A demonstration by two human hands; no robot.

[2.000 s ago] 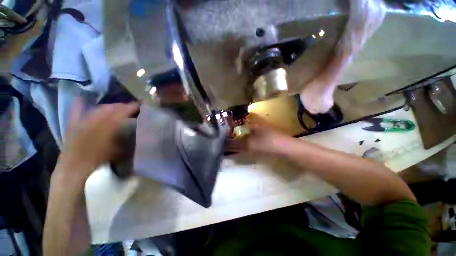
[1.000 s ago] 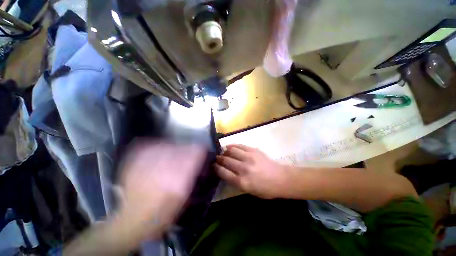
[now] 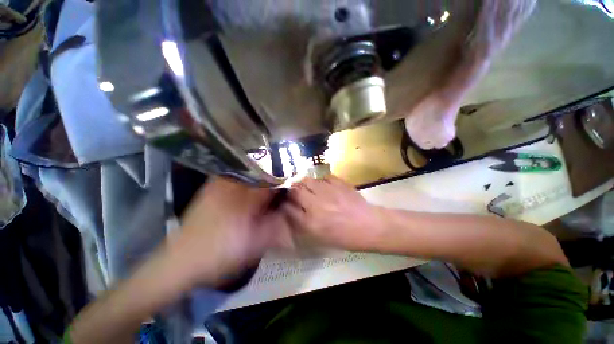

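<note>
The sewing machine head point(image 3: 269, 74) fills the top of the view, with its needle area point(image 3: 289, 158) in bright lamp glow. My left hand point(image 3: 232, 225) is blurred and lies on dark cloth just in front of the needle. My right hand point(image 3: 330, 211) is beside it, its fingertips close to the presser foot. The two hands nearly touch. Most of the cloth under them is hidden, and the grip of the fingers is not clear. Grey-blue fabric panels point(image 3: 87, 107) are heaped left of the machine and hang down over the table edge.
Black shears point(image 3: 454, 149) lie behind the hanging pale pink thread bundle point(image 3: 431, 124). Green thread snips point(image 3: 532, 162) and an angled metal piece point(image 3: 497, 205) lie on the white table point(image 3: 404, 205) at the right. A clear dish point(image 3: 596, 127) sits on a brown board point(image 3: 580, 158).
Since one second ago, my hands have moved up to the needle and close together. The view has shifted nearer to the machine head. The grey piece beside my left hand two seconds ago no longer shows clearly.
</note>
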